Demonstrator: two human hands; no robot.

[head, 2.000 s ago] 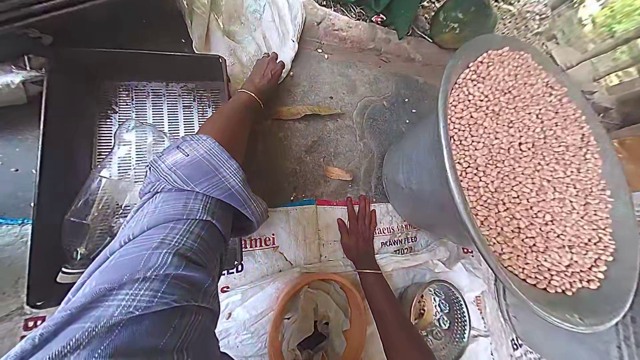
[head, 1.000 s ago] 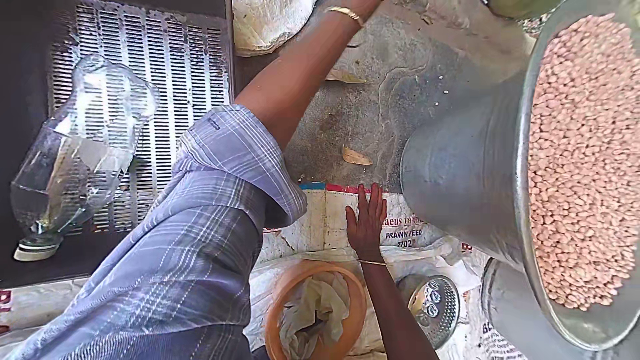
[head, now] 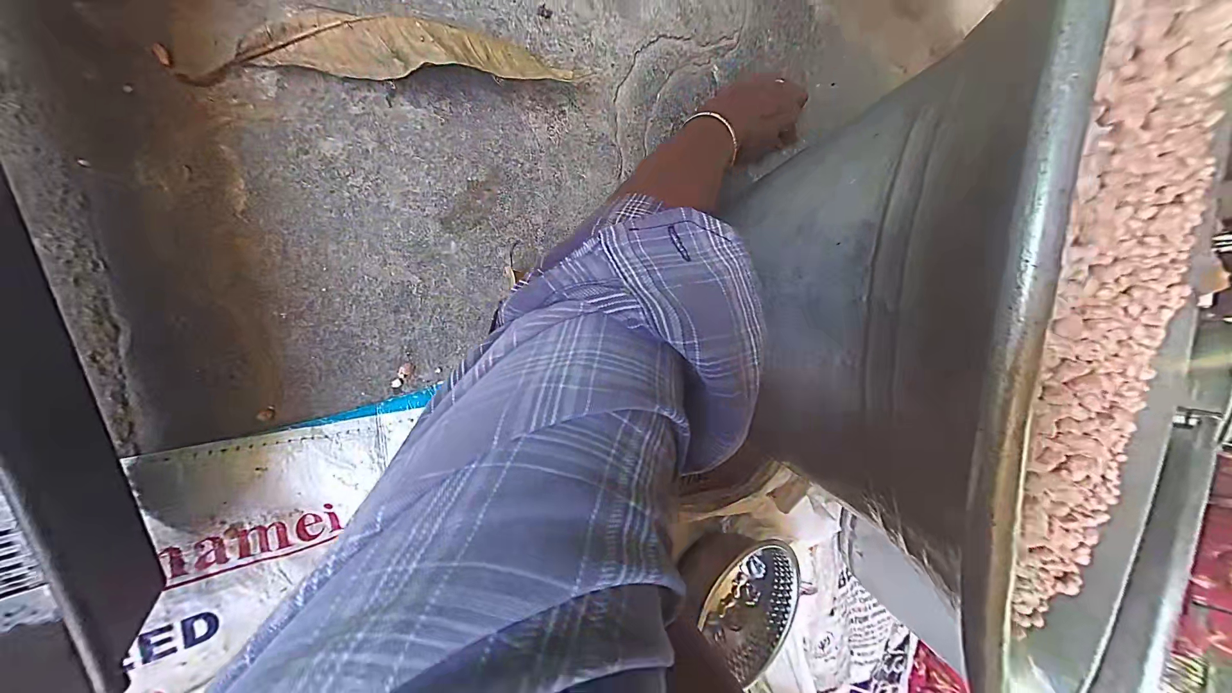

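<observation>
My left hand point(head: 765, 114), in a plaid sleeve with a thin bangle at the wrist, reaches over the concrete ground point(head: 385, 212) beside the base of a large flared metal basin point(head: 866, 279). Its fingers curl downward, and I cannot tell whether they hold anything. Pale pink shelled nuts, apparently peanuts point(head: 1107, 385), fill the basin. Part of my right forearm shows at the bottom, while the sleeve hides my right hand. Near that forearm lies a round perforated metal container point(head: 756, 606).
A dry leaf point(head: 395, 46) lies on the ground at the top. A printed woven sack point(head: 260, 510) covers the lower left, beside a black tray's edge point(head: 72, 462). Printed sheets point(head: 866, 587) lie under the basin's side.
My left hand has moved from the pale sack at the top across to the basin's base. My right hand, earlier spread on the printed sack, is now hidden. The view has shifted closer.
</observation>
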